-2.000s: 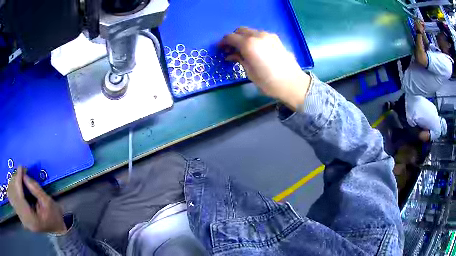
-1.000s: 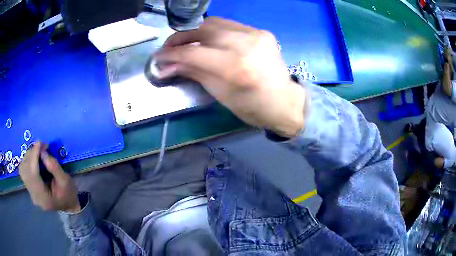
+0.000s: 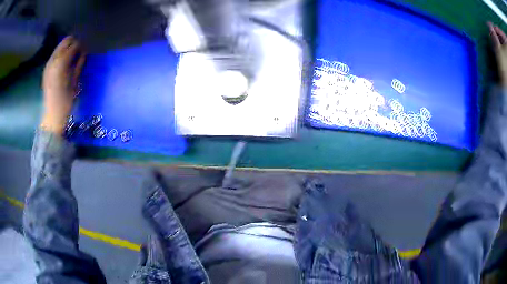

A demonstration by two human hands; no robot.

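The frame is blurred. Silvery rings (image 3: 347,100) lie massed along the near left part of the right blue tray (image 3: 428,61). A few rings (image 3: 113,134) lie near the front edge of the left blue tray (image 3: 144,83). The fixture (image 3: 234,87) stands on the bright base plate (image 3: 208,119), with the blurred machine head (image 3: 230,36) behind and above it. My left hand (image 3: 62,83) is at the left tray's outer side, fingers bent; its grip is unclear. My right hand (image 3: 498,47) is beyond the right tray's outer side, cut off by the picture's edge.
A white wipe (image 3: 185,30) lies at the rear left of the plate. A pale cable (image 3: 236,158) hangs from the plate's front over the green bench (image 3: 333,152). The wearer's lap is below the bench edge. A yellow line (image 3: 108,238) runs on the grey floor.
The view has swung to the right and levelled. My right hand has left the fixture and moved out past the right tray. My left hand has moved from the left tray's near edge to its outer side.
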